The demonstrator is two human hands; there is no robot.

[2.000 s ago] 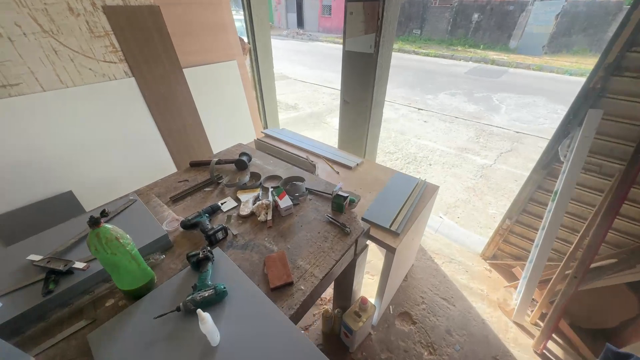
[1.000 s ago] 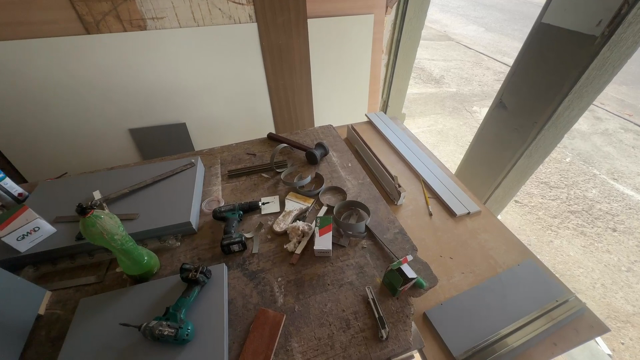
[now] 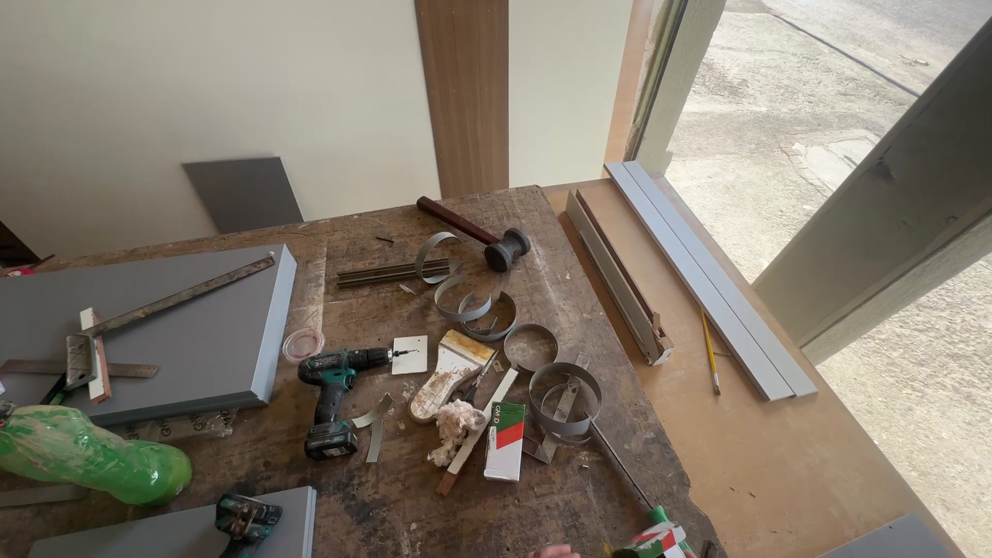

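A small part of one of my hands (image 3: 554,551) shows at the bottom edge, just left of a crumpled green, white and red box (image 3: 655,539); which hand it is and what it holds cannot be told. Farther in on the worn wooden workbench lie a cordless drill (image 3: 332,395), a white-handled brush (image 3: 452,376), a wad of fluff (image 3: 457,426) and a small box (image 3: 505,442). Coils of grey edge banding (image 3: 566,397) and a mallet (image 3: 508,249) are beyond them. A screwdriver's green handle (image 3: 659,515) touches or nears the crumpled box.
Left are a thick grey panel (image 3: 194,325) with a sliding square (image 3: 182,296), a green plastic bottle (image 3: 101,457) and a second drill (image 3: 246,519). Right are a metal drawer slide (image 3: 620,279), grey strips (image 3: 709,283) and a pencil (image 3: 709,353). A post (image 3: 883,178) stands beyond.
The view has come closer to the bench and turned toward the wall. Part of a hand has come into view at the bottom edge.
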